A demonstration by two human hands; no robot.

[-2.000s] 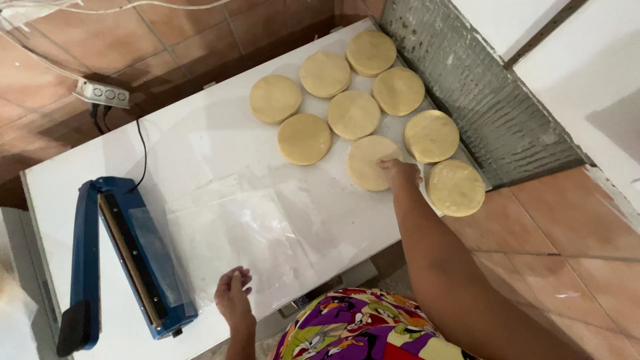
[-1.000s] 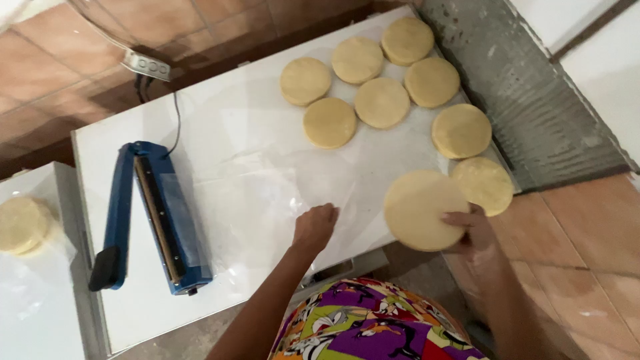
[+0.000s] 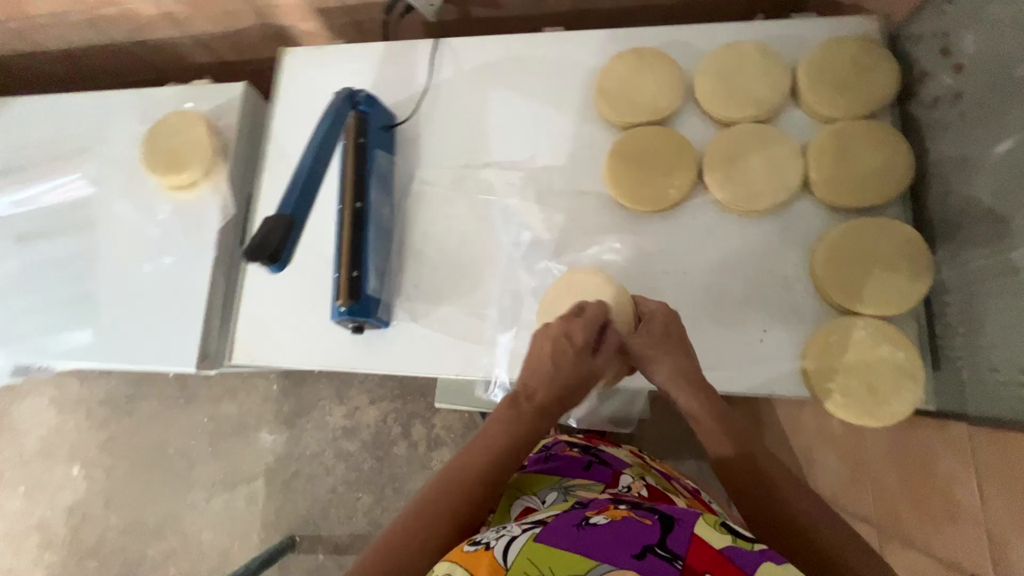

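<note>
Both my hands are together near the front edge of the white table (image 3: 448, 264). A round pale yellow stack of dough discs (image 3: 582, 294) is between them, beside or partly in a clear plastic bag (image 3: 512, 320); blur hides which. My left hand (image 3: 566, 352) lies over the near part of the stack, its fingers bent. My right hand (image 3: 660, 340) grips the stack's right side. Several like stacks (image 3: 754, 168) stand in rows at the table's right. To the left lies a blue impulse sealer (image 3: 364, 216) with its arm swung up.
A second white surface (image 3: 96, 264) at the left bears another round stack (image 3: 178, 150) in clear plastic. The sealer's cord (image 3: 428, 80) runs to the back edge. A grey textured panel (image 3: 972, 240) borders the table at the right, and tiled wall lies behind.
My right hand has taken a stack from the rows and brought it left to the plastic bag. My left hand has joined it there. The view has shifted left.
</note>
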